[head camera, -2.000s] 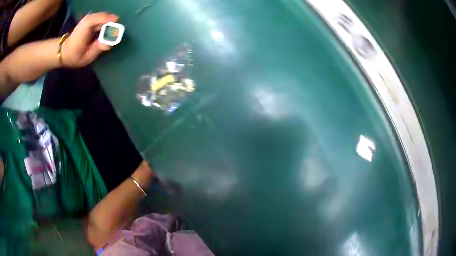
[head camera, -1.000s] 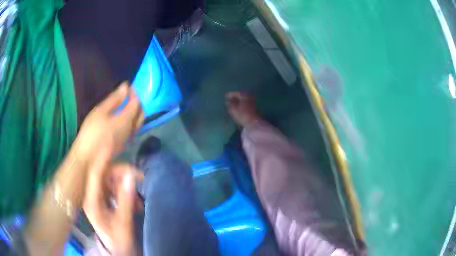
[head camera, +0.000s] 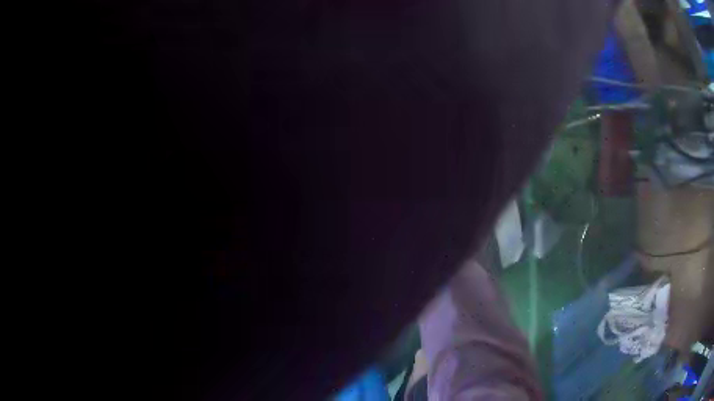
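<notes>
A very dark, blurred shape (head camera: 313, 172) lies close to the camera and covers the left and middle of the view; I cannot tell what it is. A lilac sleeve (head camera: 477, 345) shows at the bottom, right of the middle, partly behind the dark edge. A small skin-toned patch lies at its left side, too cut off to make out as a hand. I cannot make out my left hand or my right hand. No circuit board or housing shows.
A green floor (head camera: 564, 274) shows on the right. Brown cardboard boxes (head camera: 677, 219) stand at the right rim, with a white bundle (head camera: 638, 319) near a blue-grey sheet (head camera: 587, 345). A red-brown object (head camera: 617, 153) and a blue one (head camera: 614, 70) are above.
The view has swung from the green table, then the blue stools and legs, to the floor and boxes. The hands seen before are gone from view, and a dark shape now covers most of it.
</notes>
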